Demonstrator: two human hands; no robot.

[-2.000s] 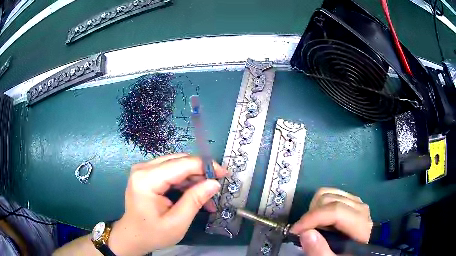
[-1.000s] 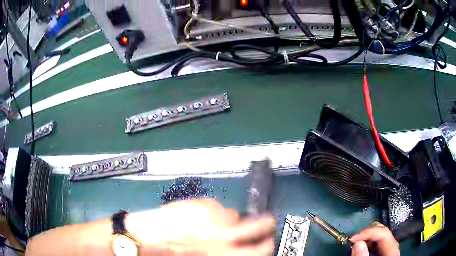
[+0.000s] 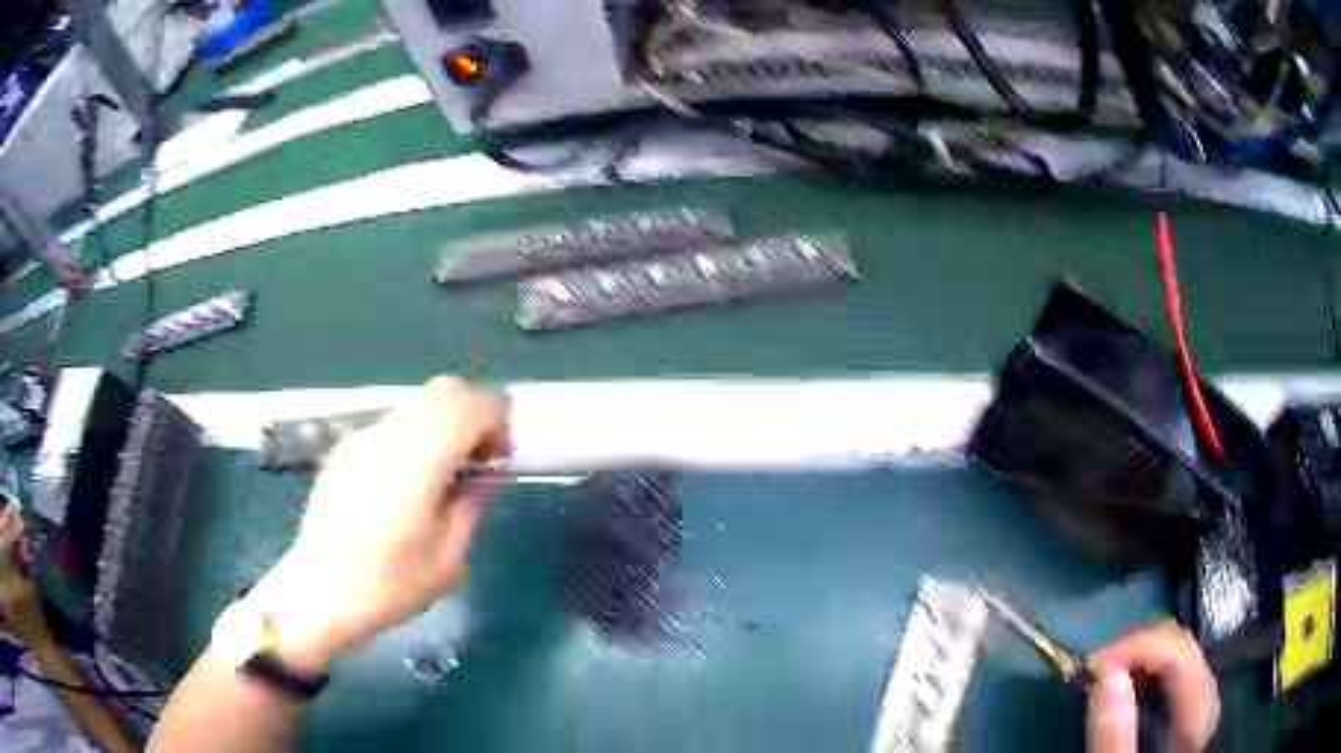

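My left hand [image 3: 385, 522] is at centre left, blurred, at the white rail. It is closed on a thin metal tool, likely the tweezers [image 3: 541, 478], which points right. The hand covers the right end of a grey fixture strip [image 3: 312, 439] on the rail; whether it touches the strip I cannot tell. My right hand [image 3: 1154, 689], cut by the bottom edge, holds the soldering iron [image 3: 1044, 636], tip up and left. The tip is beside the upper end of another fixture strip [image 3: 927, 669], also cut off below. A dark pile of small parts [image 3: 630, 552] lies between the hands.
Two fixture strips [image 3: 691, 280] lie close together beyond the rail [image 3: 735, 424], with a shorter one [image 3: 191, 324] farther left. A ribbed stack [image 3: 144, 515] stands left. The black fan [image 3: 1096, 427] and yellow sponge [image 3: 1306, 628] are right. Another person's arm [image 3: 22, 589] shows at far left.
My left hand has moved left and no longer holds the dark strip. Two strips now lie beyond the rail where one lay. The view has shifted; my right hand still holds the iron.
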